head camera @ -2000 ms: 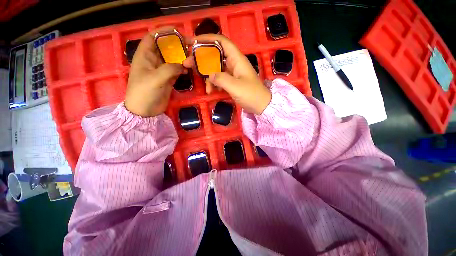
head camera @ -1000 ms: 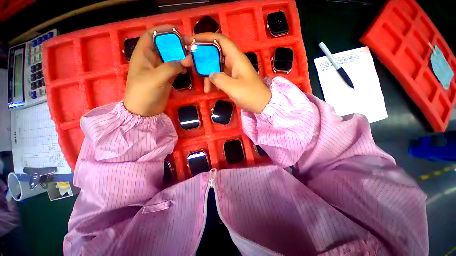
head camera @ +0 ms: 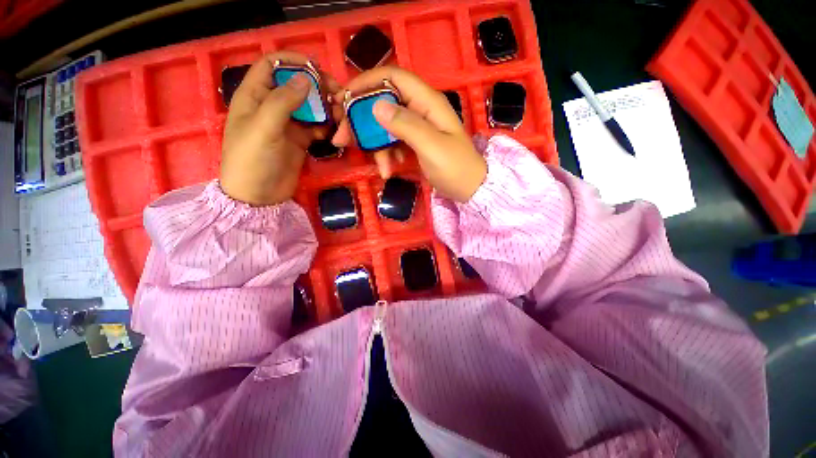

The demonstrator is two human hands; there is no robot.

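Observation:
My left hand (head camera: 261, 139) holds a smartwatch unit (head camera: 310, 106) with a lit blue screen, paler at its right side; my thumb lies on the screen. My right hand (head camera: 436, 134) holds a second smartwatch unit (head camera: 365, 122), also lit blue, with my thumb on its upper right. Both units are held side by side above the red compartment tray (head camera: 116, 122). Several dark-faced units sit in the tray's pockets, such as one unit (head camera: 338, 208) below my hands. My sleeves hide part of the tray's lower pockets.
A marker pen (head camera: 602, 114) lies on a white paper sheet (head camera: 649, 170) right of the tray. A second red tray (head camera: 707, 54) with a pale blue-green tag (head camera: 791, 116) is at far right. At left are a calculator (head camera: 64, 116), a written form (head camera: 67, 241) and a white ring-shaped roll (head camera: 29, 333).
The two held screens have gone from orange to blue. Both thumbs have moved up onto the screens, and the units have tilted slightly. The left unit now shows a pale area.

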